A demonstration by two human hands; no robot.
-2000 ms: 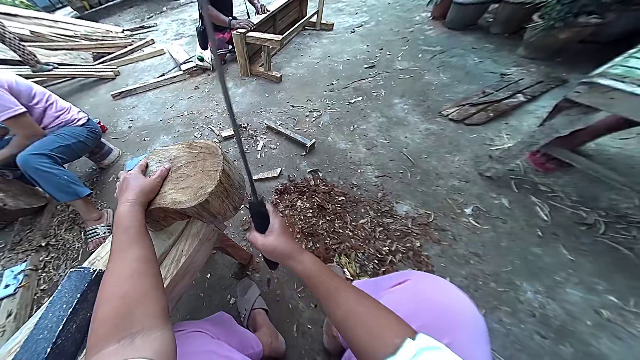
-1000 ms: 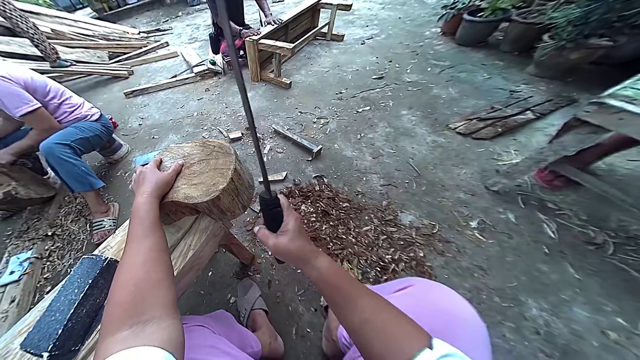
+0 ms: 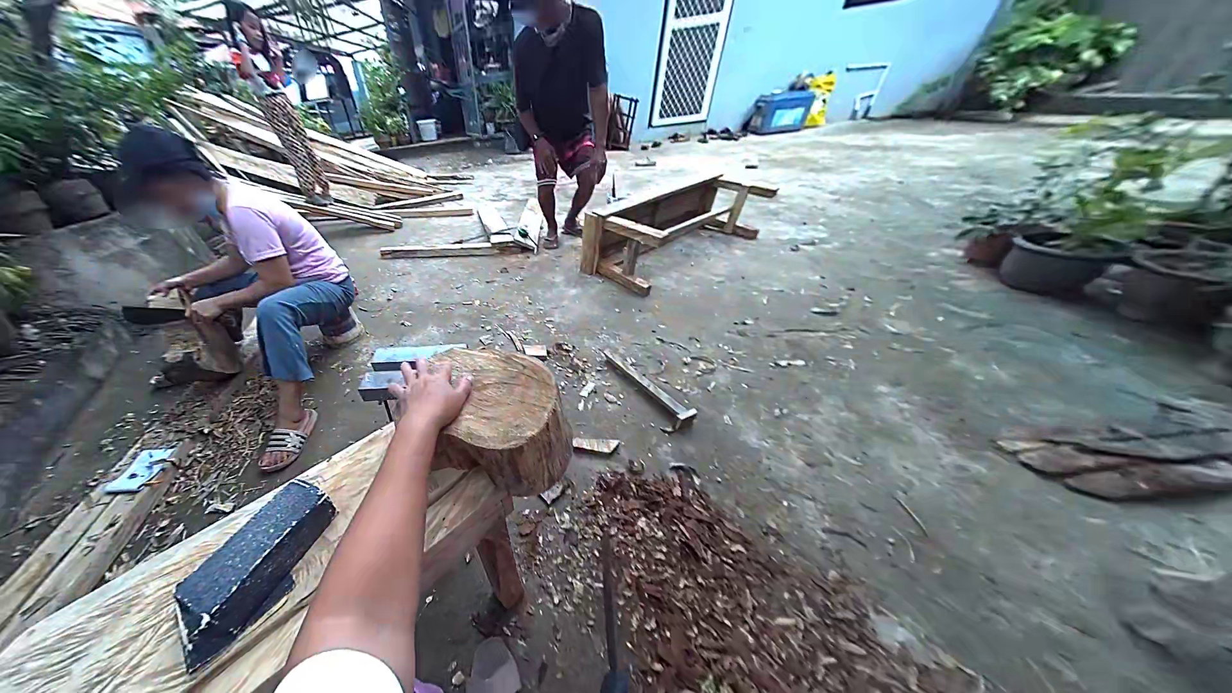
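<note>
My left hand rests with spread fingers on the top left edge of a round wood block, which stands at the end of a wooden bench. A grey block and a light blue piece lie just left of my fingers. The long dark blade of a knife points upward at the bottom, right of the bench, with only the top of its black handle showing. My right hand is out of view below. A speckled black block lies on the bench left of my forearm.
Wood chips cover the ground right of the bench. A seated person works with a blade at left; another person stands beyond. An overturned wooden bench, a metal bar, a lumber pile and potted plants are around.
The view has tilted up. The knife, upright in my right hand before, now shows low at the bottom edge, and that hand has left the view. My left hand stays on the wood block.
</note>
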